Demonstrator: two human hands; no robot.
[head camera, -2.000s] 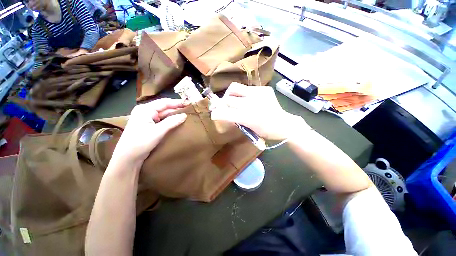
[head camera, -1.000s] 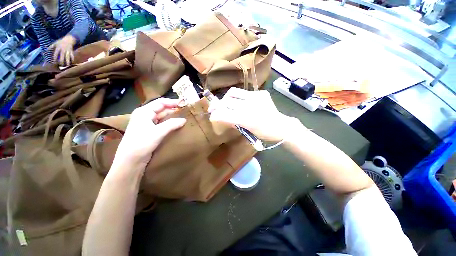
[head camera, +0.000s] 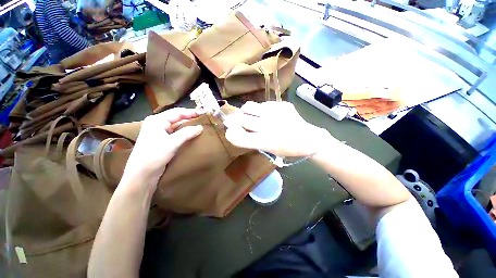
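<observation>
A tan-brown canvas bag (head camera: 190, 182) lies on the dark green table, with a reddish-brown leather patch (head camera: 237, 169) near its corner. My left hand (head camera: 163, 138) grips the bag's upper edge between thumb and fingers, beside a cream label (head camera: 204, 99) that sticks up. My right hand (head camera: 266, 127) is closed around a slim pen-like tool (head camera: 267, 156), mostly hidden in the fist; its back end and pale cord show below the hand. The right fingers are at the bag edge near the label. The tool's tip is hard to make out.
A white round dish (head camera: 266, 187) sits beside the bag corner. Finished bags (head camera: 231, 46) and a brown pile (head camera: 70, 89) lie behind. A power strip (head camera: 325, 102) with black adapter and orange leather pieces (head camera: 375, 103) are at right. A person (head camera: 60, 30) stands far left.
My right hand has shifted slightly, its tool now lying flatter and more hidden. My left hand keeps its hold. The person at far left has turned and moved away from the brown pile.
</observation>
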